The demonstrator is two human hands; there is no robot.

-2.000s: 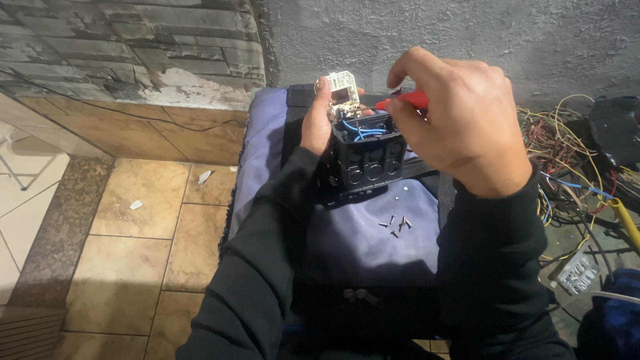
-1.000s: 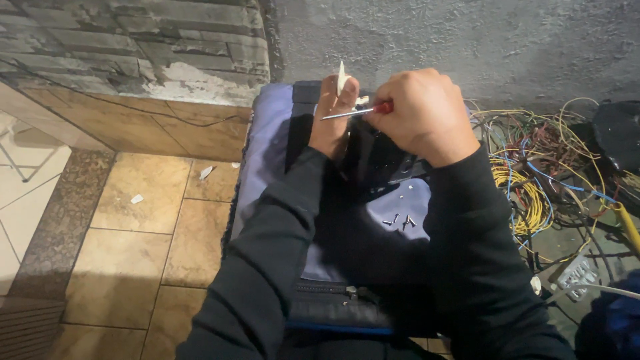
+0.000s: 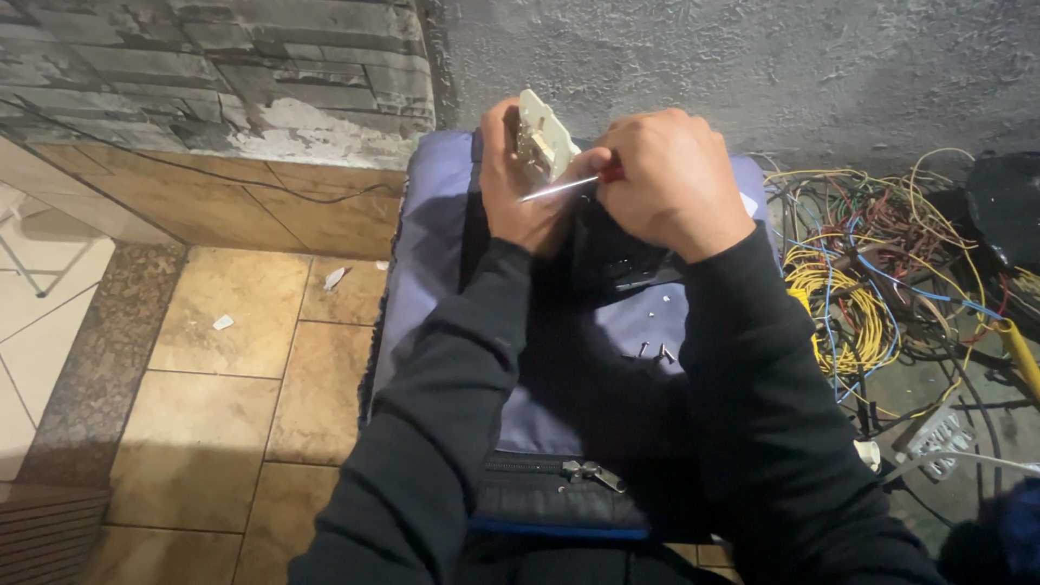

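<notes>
My left hand [image 3: 524, 191] holds a cream plastic electrical fitting [image 3: 546, 134] upright, with its flat frame tilted toward the right. In my right hand [image 3: 674, 183] is a screwdriver with a red handle [image 3: 613, 168]; its metal shaft [image 3: 561, 188] points left across my left hand, below the fitting. A black box [image 3: 613, 248] stands under both hands, largely covered by them and in shadow. Several screws [image 3: 665, 353] lie on the purple-grey fabric of a bag [image 3: 540, 418] in front of the box, beside small white bits [image 3: 666, 298].
The bag's zipper [image 3: 589, 470] runs along its near side. Tangled wires and a yellow coil [image 3: 849, 317] lie at the right, near a perforated pale piece [image 3: 942, 443] and a yellow tube [image 3: 1020, 353]. A rough grey wall [image 3: 731, 65] rises behind. Debris [image 3: 223, 322] lies on the floor tiles.
Two seconds ago the fitting was low over the open box, with blue wires in view; now it is raised and turned edge-up. The screwdriver's shaft has come into view, pointing left.
</notes>
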